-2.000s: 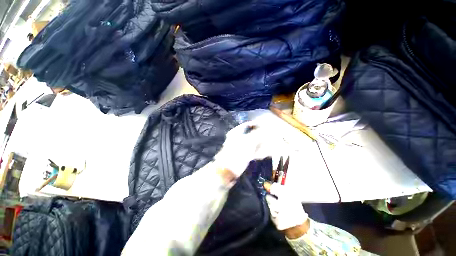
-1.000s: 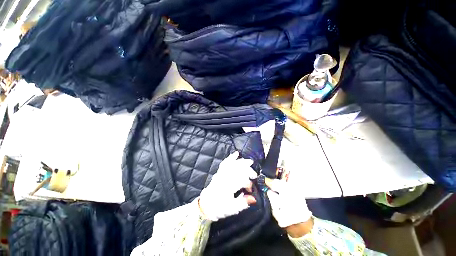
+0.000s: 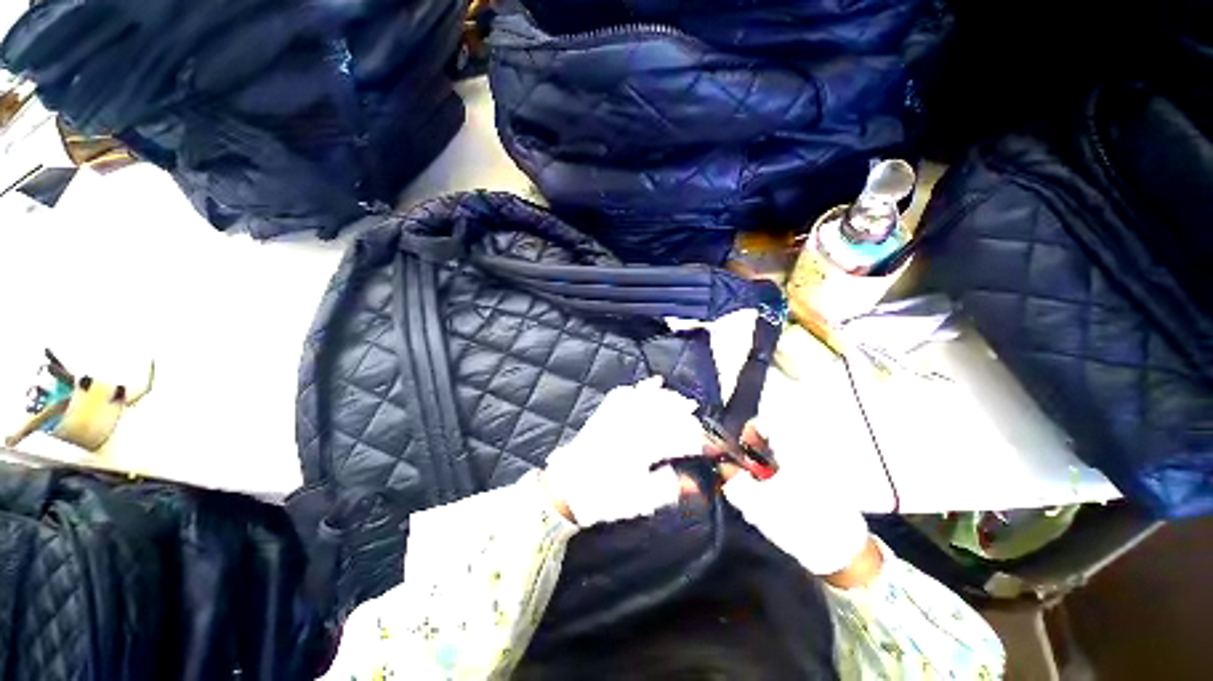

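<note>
A dark quilted backpack (image 3: 519, 386) lies back panel up on the white table's edge. One padded shoulder strap (image 3: 585, 282) runs right to a webbing strap (image 3: 758, 373) that leads down to the bag's lower corner. My gloved left hand (image 3: 619, 452) pinches a small dark strap end at that corner. My gloved right hand (image 3: 798, 499) holds the thread snips (image 3: 756, 462), red at the handle, with dark tips pointing up-left near my left fingers. Whether the blades touch the strap cannot be told.
Stacked quilted backpacks (image 3: 665, 133) stand behind, with another at right (image 3: 1064, 293). A white tub (image 3: 822, 279) with a clear-topped bottle is right of the bag. A tan holder (image 3: 91, 410) is at left. More bags (image 3: 146, 572) lie lower left. A bin (image 3: 1018, 532) is lower right.
My left hand has come down from the strap to the bag's lower corner. The shoulder strap and webbing now lie exposed. The snips have turned, tips towards my left hand. The view has shifted.
</note>
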